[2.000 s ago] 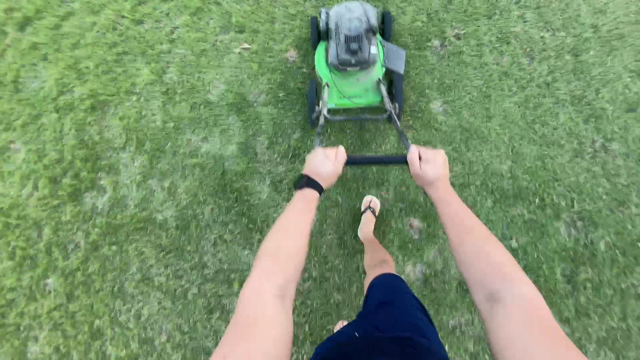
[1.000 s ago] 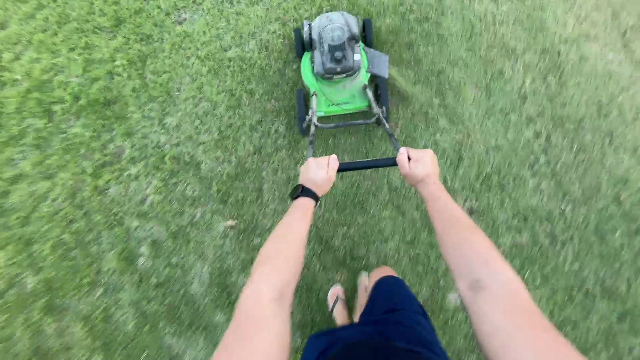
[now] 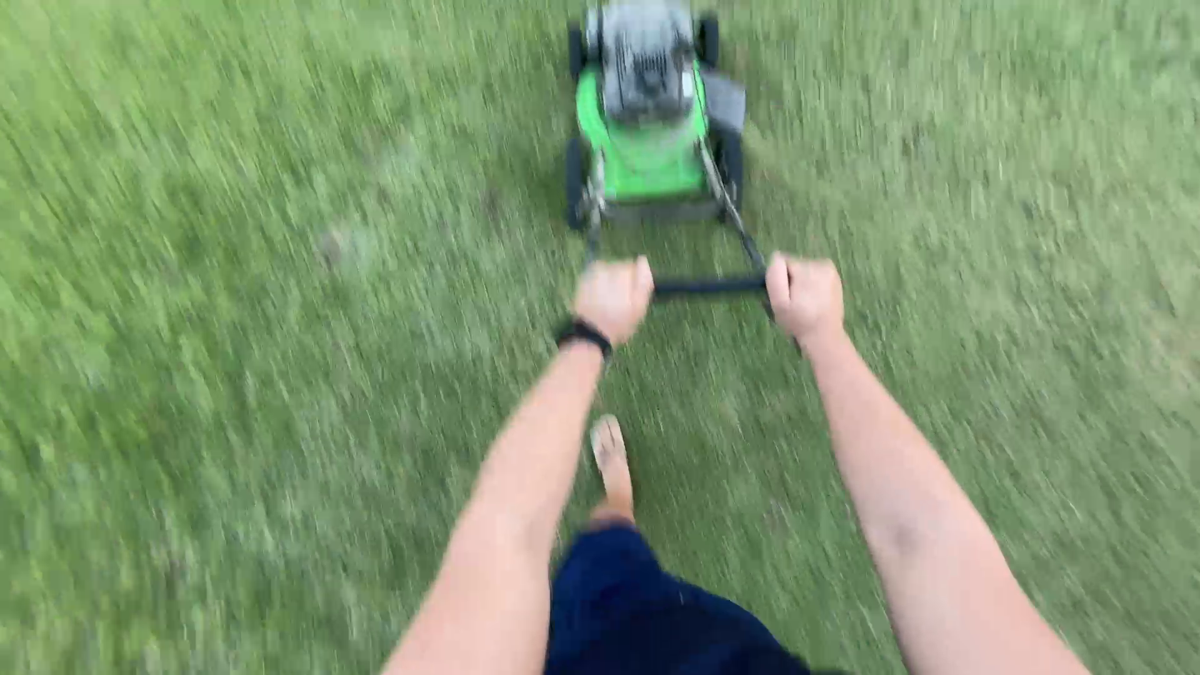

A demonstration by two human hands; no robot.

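A green walk-behind lawn mower (image 3: 653,159) with a grey and black engine (image 3: 647,66) is at the top centre, its front edge cut off by the frame. My left hand (image 3: 614,298), with a black band on the wrist, is closed around the left end of the mower's black handlebar (image 3: 710,287). My right hand (image 3: 806,292) grips the bar's right end. Metal handle tubes run from the bar to the rear of the green deck. A grey side discharge chute (image 3: 725,101) sticks out on the deck's right. Motion blurs the mower and the grass.
Grass lawn (image 3: 281,375) surrounds the mower, lighter and longer-looking on the left. One foot in a flip-flop (image 3: 609,445) is on the grass behind the handlebar, below my left hand. The other foot is hidden. Dark blue shorts (image 3: 656,609) fill the bottom centre.
Both hands have stayed on the handlebar. A second ago both feet showed close together; now one foot is forward on the left. The mower sits nearer the frame's top edge.
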